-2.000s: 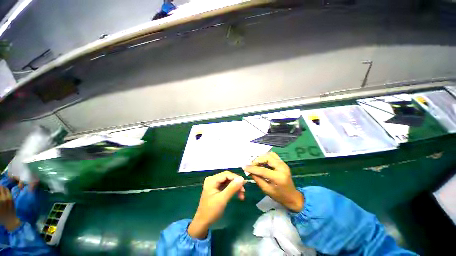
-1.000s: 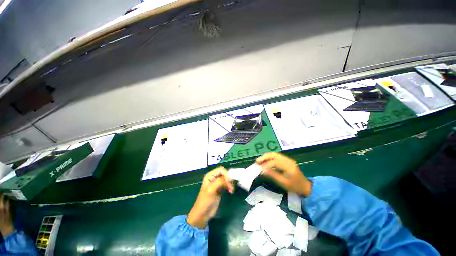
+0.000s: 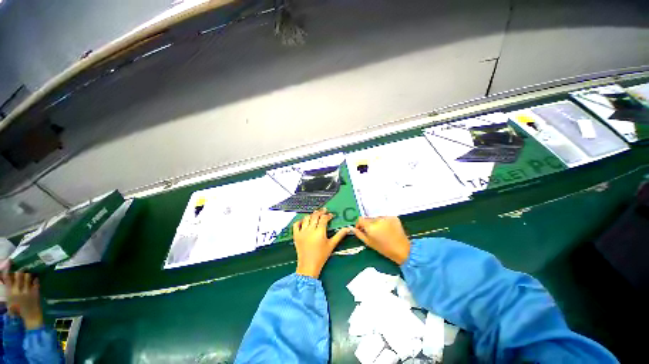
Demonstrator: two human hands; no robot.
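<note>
A box lid (image 3: 340,206) with a laptop picture and green "PC" lettering lies on the green belt before me. My left hand (image 3: 313,242) lies on its front part, fingers on the printed top, thumb pointing right along the front edge. My right hand (image 3: 384,238) is at the lid's front right corner, fingers bent, its fingertips meeting my left thumb. A tiny pale spot shows between them; whether it is a label is unclear. A loose pile of white slips (image 3: 388,320) lies on the bench below my hands.
White-faced boxes (image 3: 224,220) and more printed lids (image 3: 491,146) line the belt on both sides. A dark green box (image 3: 78,227) stands tilted at far left, near another person's hand (image 3: 25,295). A small sectioned tray (image 3: 65,334) is at bottom left. A pale panel (image 3: 320,99) runs behind.
Both hands have gone from handling a white slip above the bench to the lid's front edge. The row of boxes has shifted left in view. The left green box has tilted up.
</note>
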